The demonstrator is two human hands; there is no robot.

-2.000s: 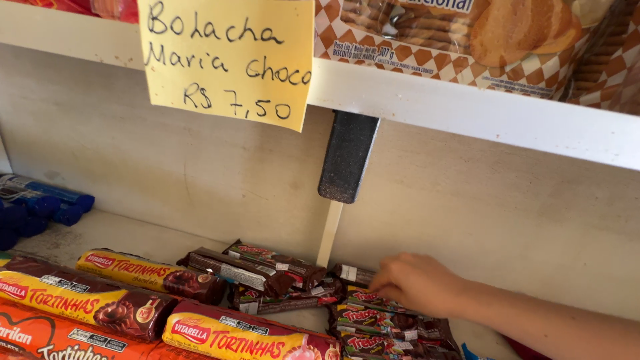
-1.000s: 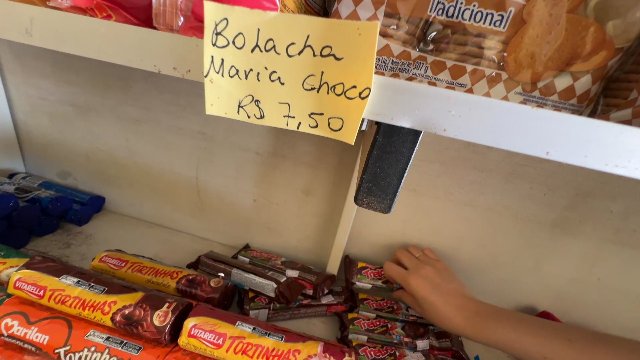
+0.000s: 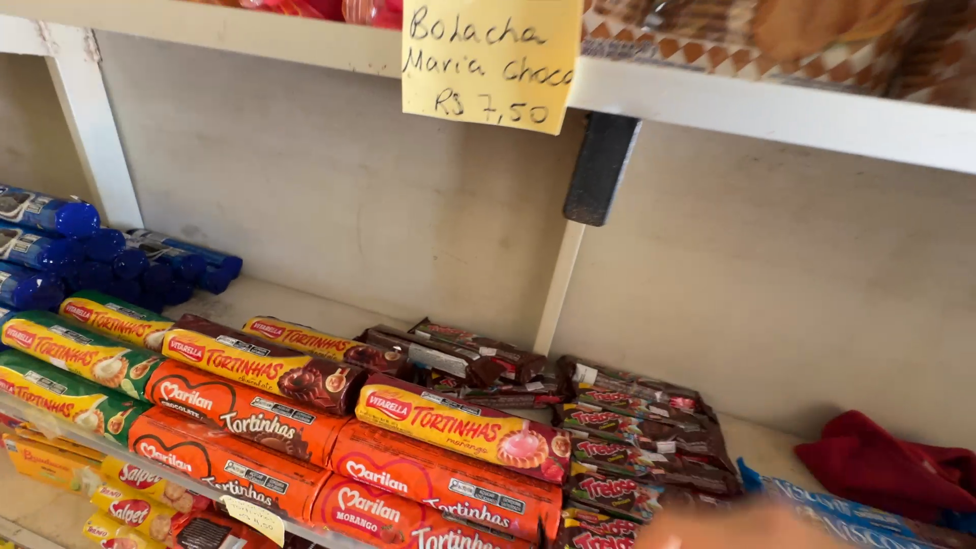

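One blurred hand (image 3: 736, 526) shows at the bottom edge, right of centre, low in front of the stacked brown Treloso cookie packs (image 3: 610, 450); it looks like my right hand, but whether it holds anything cannot be told. My left hand is out of view. Left of those packs lie Vitarella Tortinhas rolls (image 3: 461, 427) on top of orange Marilan Tortinhas rolls (image 3: 450, 476). A loose pile of dark brown packs (image 3: 465, 358) rests behind them, against the back panel.
Blue cookie rolls (image 3: 46, 252) are stacked at the left. A dark red cloth (image 3: 877, 457) lies at the right behind blue packs (image 3: 846, 507). Above runs a white shelf edge (image 3: 762, 114) with a yellow handwritten price note (image 3: 488, 69) and a black bracket (image 3: 602, 168) beneath.
The hand was over the brown cookie packs at the back; it has come down and nearer, to the bottom edge. The view has shifted, showing more of the lower shelf.
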